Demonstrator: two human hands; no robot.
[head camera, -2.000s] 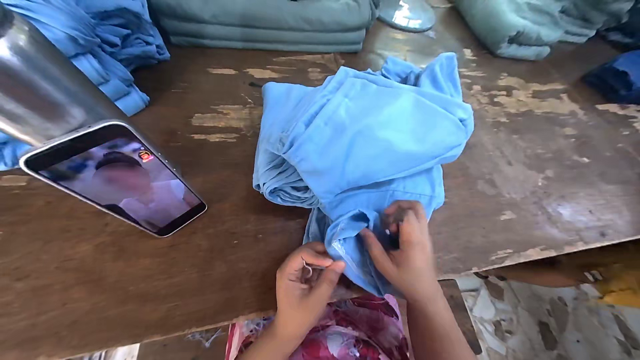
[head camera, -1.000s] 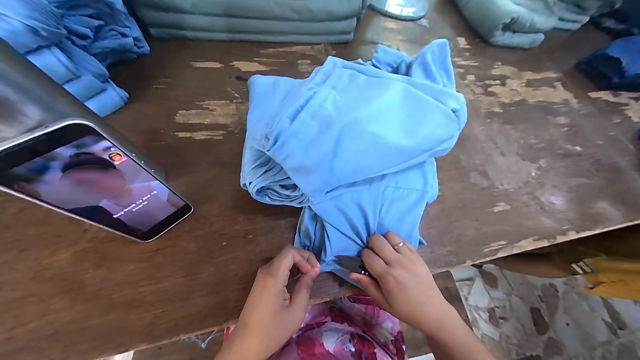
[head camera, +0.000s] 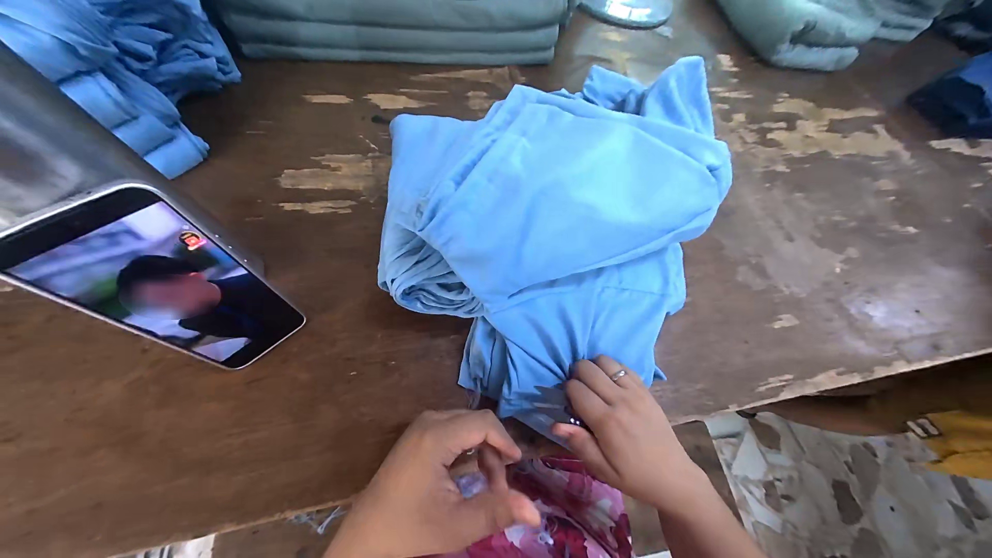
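A pile of folded light-blue cloth garments (head camera: 573, 186) lies on the worn wooden table, its lower part reaching the near edge. My right hand (head camera: 620, 434), with a ring on one finger, rests on that lower part. A small bladed tool (head camera: 549, 401) is held in it, mostly hidden by the fingers and blurred; its exact kind cannot be told. To the left and nearer to me, my left hand (head camera: 457, 480) is off the cloth, fingers curled and thumb apart, with nothing visible between them.
A smartphone (head camera: 155, 279) leans against a metal cylinder (head camera: 70, 139) at left. Behind are crumpled blue cloth (head camera: 132, 77), a folded grey-green stack (head camera: 395, 31) and more green cloth (head camera: 814, 31). Dark blue fabric (head camera: 957, 97) lies far right. The table's front edge (head camera: 837, 384) runs near my hands.
My left hand has let go of the blue cloth and drawn back toward me. The garment edge held up between both hands two seconds ago now lies lower, under my right hand.
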